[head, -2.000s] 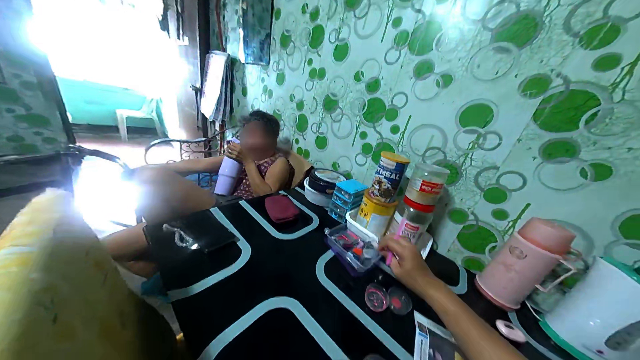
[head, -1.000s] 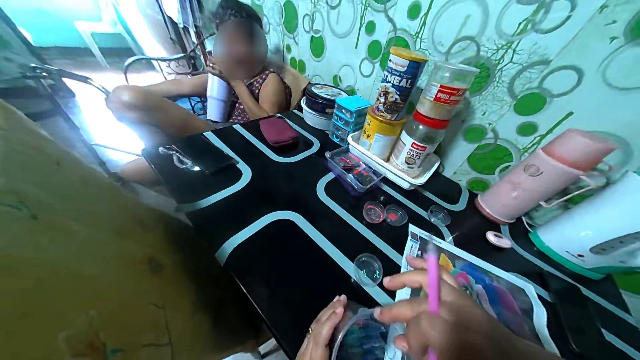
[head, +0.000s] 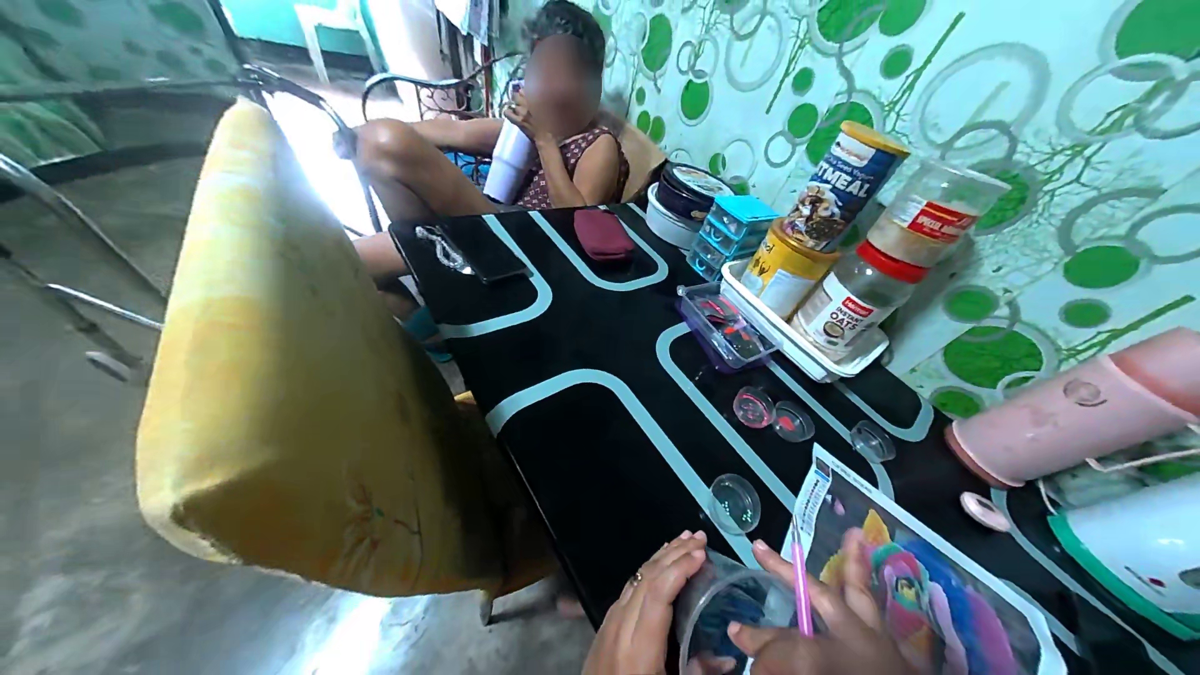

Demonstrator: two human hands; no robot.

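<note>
At the table's near edge my left hand [head: 647,605] grips the side of a clear plastic container [head: 722,609]. My right hand [head: 825,619] holds a thin pink pen-like tool [head: 801,581], its tip up, and has fingers in or over the container's mouth. Under and beside the right hand lies a colourful picture sheet [head: 937,572] with a white border. Small clear round pots [head: 734,503] stand on the black table, two with red or pink contents [head: 753,407]. Farther back is a purple-based clear box [head: 727,326] of small items.
Food containers stand stacked in a white tray [head: 797,342], beside blue mini drawers [head: 731,234]. A pink thermos [head: 1069,412] and a white-green appliance [head: 1134,553] are at right. A maroon pouch [head: 603,234] lies at the back. A seated person [head: 572,159] holds a tumbler. A yellow chair [head: 309,394] is at left.
My right hand has moved from beside the clear box to the near edge, where it now holds the pink tool. My left hand has come into view at the container.
</note>
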